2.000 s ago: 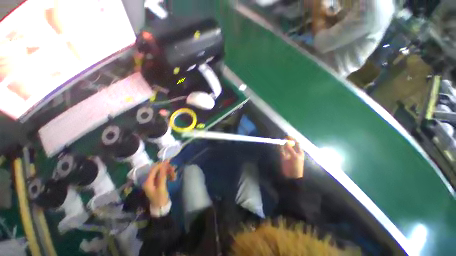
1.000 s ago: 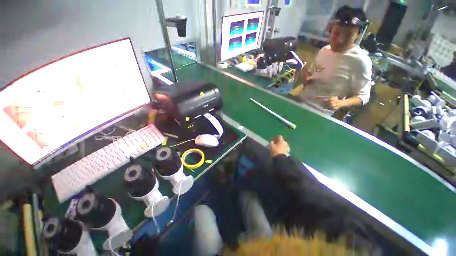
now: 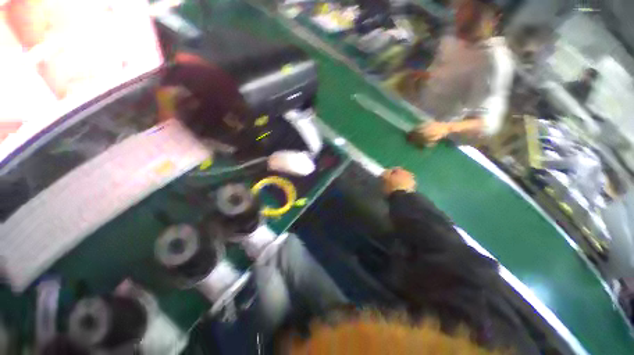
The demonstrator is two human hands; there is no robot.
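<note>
The picture is blurred. My right hand (image 3: 400,180) is at the near metal edge of the green conveyor, its fingers seemingly curled; whether it holds anything cannot be told. My left hand is not in view. A pale label strip (image 3: 381,109) lies on the belt beyond my right hand. White-and-black security cameras stand in a row at the left: one camera (image 3: 238,204) by the yellow tape roll (image 3: 276,197), one further left (image 3: 182,251), and one lower left (image 3: 104,320).
Another person (image 3: 464,80) reaches a hand (image 3: 436,132) onto the belt (image 3: 473,187) near the strip. The black label printer (image 3: 278,90), white mouse (image 3: 292,163), keyboard (image 3: 104,197) and bright monitor (image 3: 76,55) are at the upper left. Trays of parts (image 3: 570,166) are at right.
Two seconds ago both hands held the white strip's ends; one second ago it lay on the belt. Now the other person's hand has reached toward it. The view has tilted down and shifted.
</note>
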